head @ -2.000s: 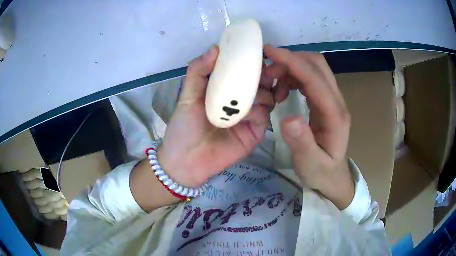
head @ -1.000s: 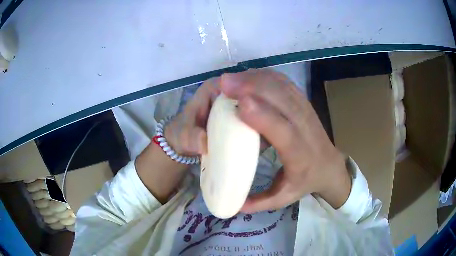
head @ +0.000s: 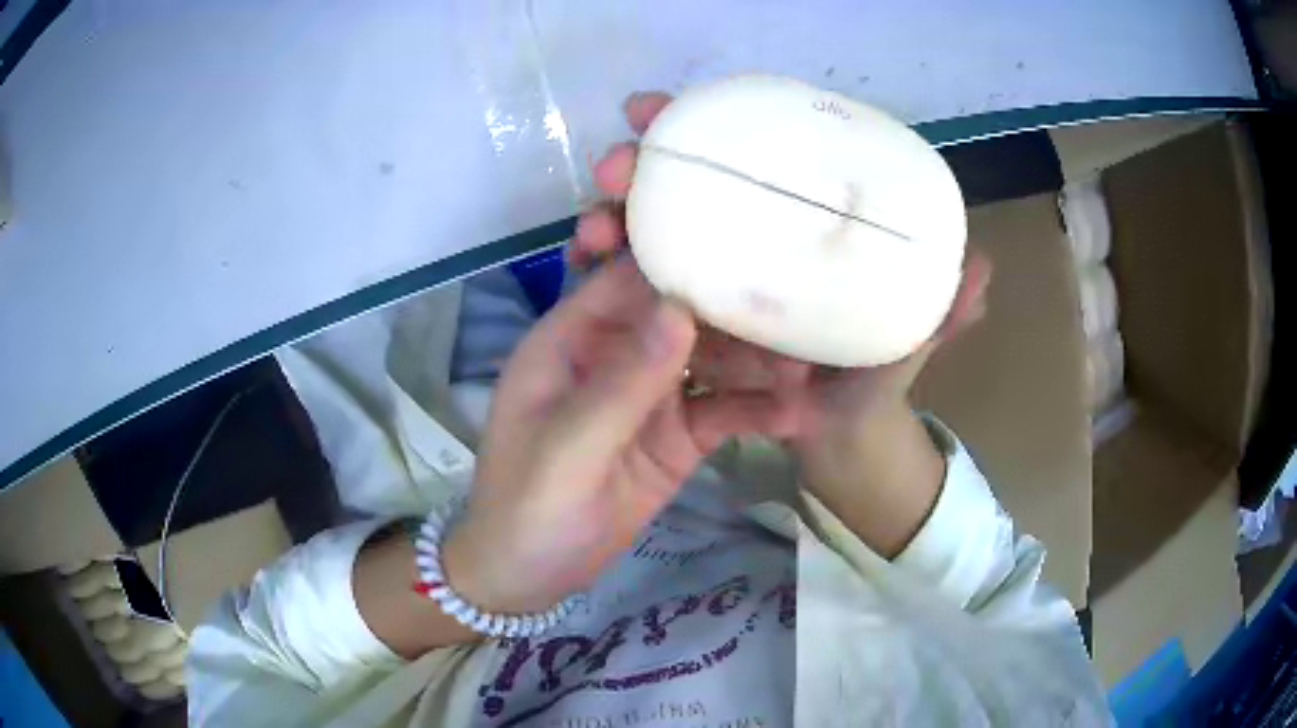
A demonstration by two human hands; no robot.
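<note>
A cream oval housing (head: 797, 221) is held up over the bench's near edge, its broad face towards me. A thin dark line runs across the face, with a small faint mark near its upper edge. My left hand (head: 590, 413) grips its left end, with the thumb at the lower edge and the fingertips showing at the left rim. My right hand (head: 868, 413) is behind and below its right end, fingers mostly hidden by the housing, a fingertip showing at the right rim.
The pale bench (head: 327, 157) has a dark green edge. An open carton (head: 1181, 270) at the right holds a column of cream housings (head: 1095, 299). Another carton (head: 228, 562) at the lower left has more housings (head: 131, 633) beside it. A thin white cable hangs there.
The housing has moved up and right and turned from its narrow side to its broad face. My right hand has moved from its near side to behind it. My left hand has shifted its grip.
</note>
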